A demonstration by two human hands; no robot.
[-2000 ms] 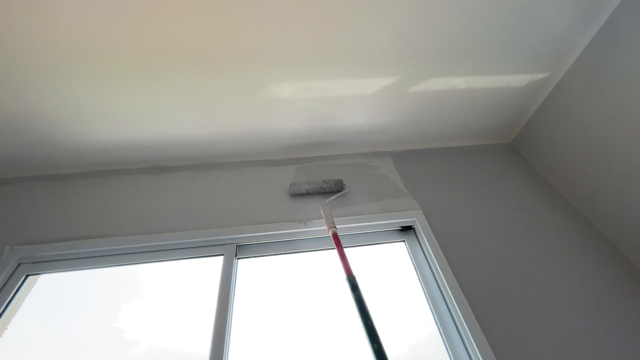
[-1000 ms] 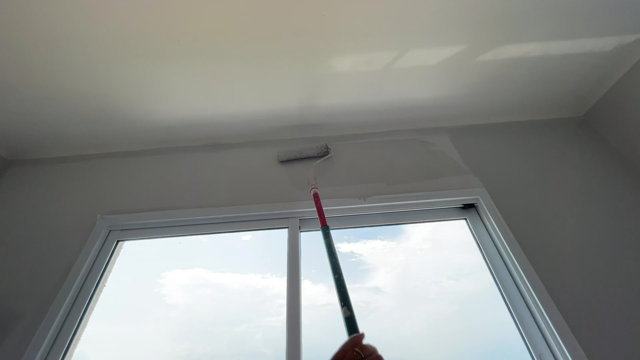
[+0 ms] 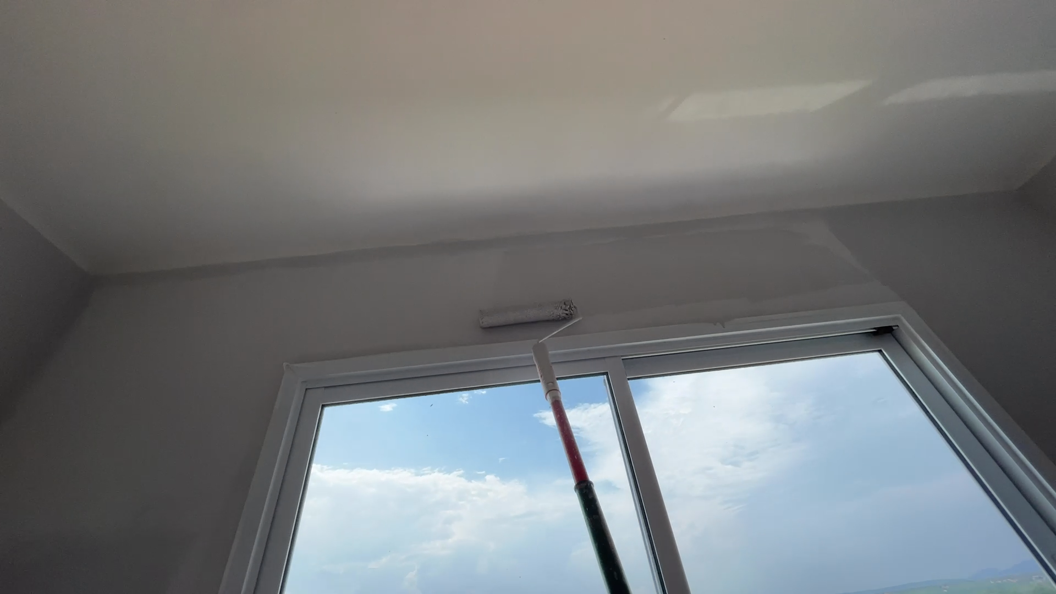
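Note:
A paint roller (image 3: 528,313) with a grey, paint-coated sleeve lies against the grey wall (image 3: 396,305), just above the window frame. Its bent wire and pale handle (image 3: 545,371) are fixed to a red and dark green extension pole (image 3: 590,503), which runs down across the window and out of the bottom edge. A darker, wet-looking band of paint (image 3: 701,264) covers the wall to the right of the roller, below the ceiling. Neither of my hands shows, so the grip on the pole is hidden.
A sliding window (image 3: 495,363) with a pale frame takes up the lower middle, with sky and clouds behind the glass. The light ceiling (image 3: 412,124) slopes overhead and meets the wall just above the roller. Side walls stand at the far left and far right.
Along the wall, the roller has moved left and down, closer to the top of the window frame. The hand seen low on the pole a second ago is out of view. The view has shifted left.

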